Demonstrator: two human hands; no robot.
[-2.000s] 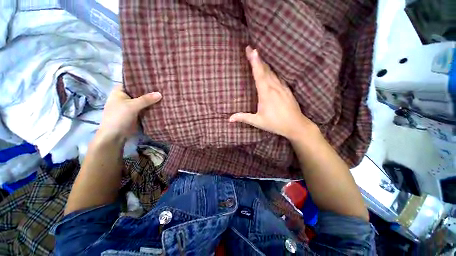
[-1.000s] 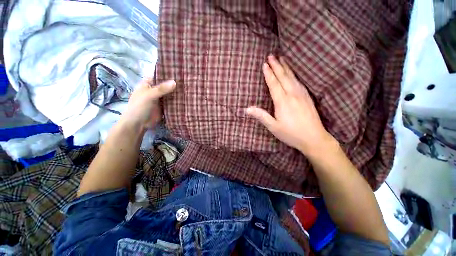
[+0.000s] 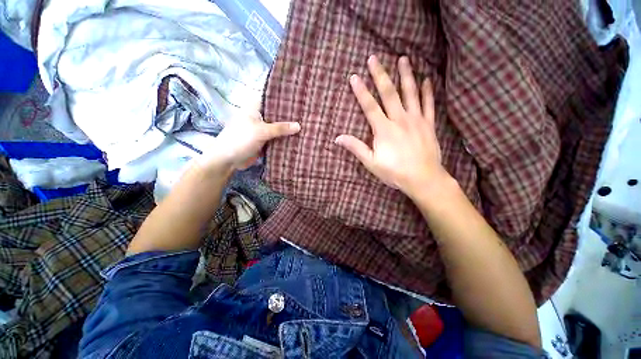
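Note:
A red-brown checked garment (image 3: 316, 168) lies over the table in front of me, its lower edge overhanging my lap. A thin white edge shows along its bottom. My left hand (image 3: 246, 140) is at the garment's left edge, thumb on top and the other fingers hidden beside or under the cloth, so it grips that edge. My right hand (image 3: 397, 133) lies flat on the checked cloth, palm down, with the fingers spread and nothing held.
A crumpled white padded heap (image 3: 140, 63) lies at the left. Tan and black plaid garments (image 3: 70, 245) are heaped at lower left, near a blue bin (image 3: 53, 151). Metal machine parts (image 3: 618, 242) show at the right edge. A red item (image 3: 426, 324) is beside my lap.
The view has shifted, so the garment sits further right in the picture. My right hand has moved left and up on the cloth and its fingers have spread. My left hand remains at the left edge.

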